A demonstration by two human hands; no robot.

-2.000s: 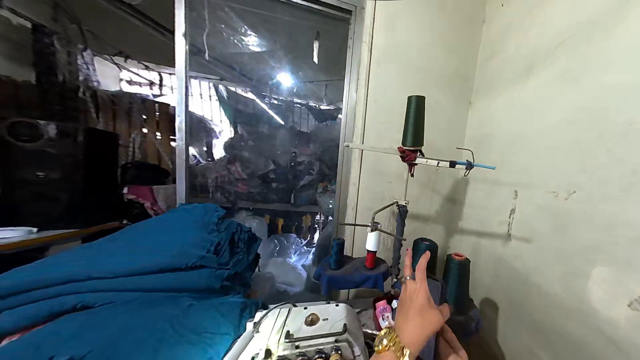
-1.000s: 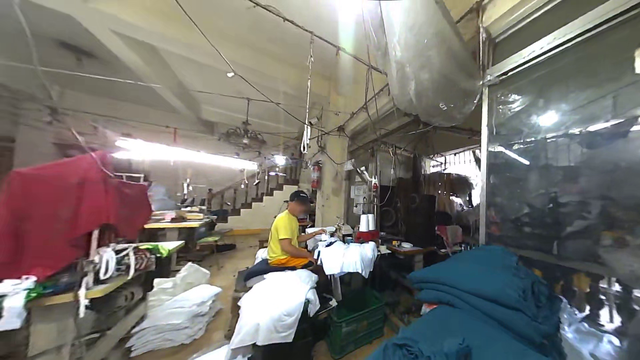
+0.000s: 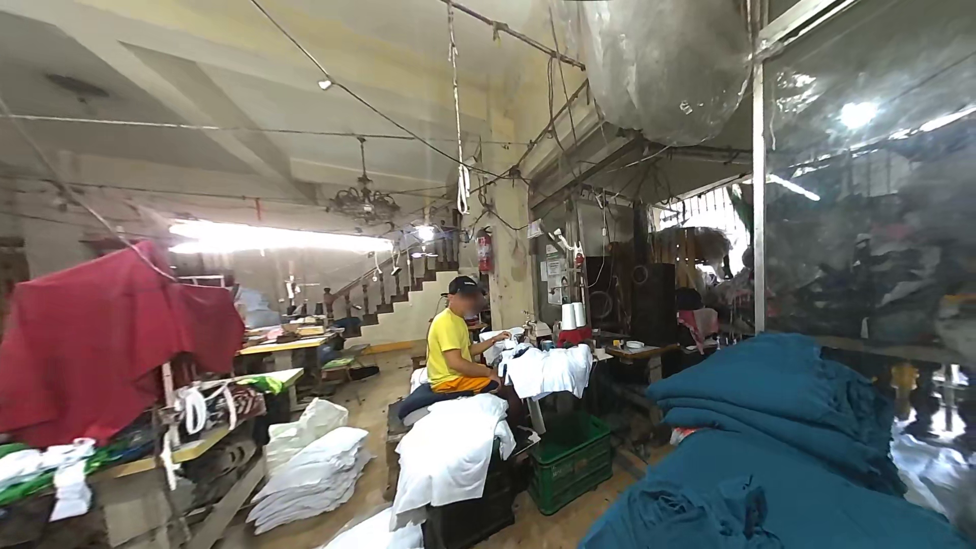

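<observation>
Neither of my hands shows in the head view. Nearest to the camera, at the lower right, lies a large heap of teal fabric (image 3: pixel 762 473), with folded layers stacked at its back. In the middle distance a person in a yellow shirt (image 3: pixel 448 343) and dark cap sits sideways at a sewing machine (image 3: pixel 538 329), one hand by white cloth on its table. White cloth (image 3: pixel 550 370) hangs over that table's front edge, and two white thread cones (image 3: pixel 573 316) stand behind it. More white fabric (image 3: pixel 450 450) is draped over a dark support beside the person.
A green plastic crate (image 3: pixel 570 465) stands on the floor under the sewing table. Stacked white cloth (image 3: pixel 313 473) lies left of centre. Red fabric (image 3: pixel 114 335) hangs at the left above a cluttered worktable (image 3: pixel 191 450). A framed glass panel (image 3: pixel 869 191) rises at the right.
The view has swung far left from the thread stand and wall. The hand with a gold-coloured wrist piece, seen at the lower right two seconds ago, is out of view.
</observation>
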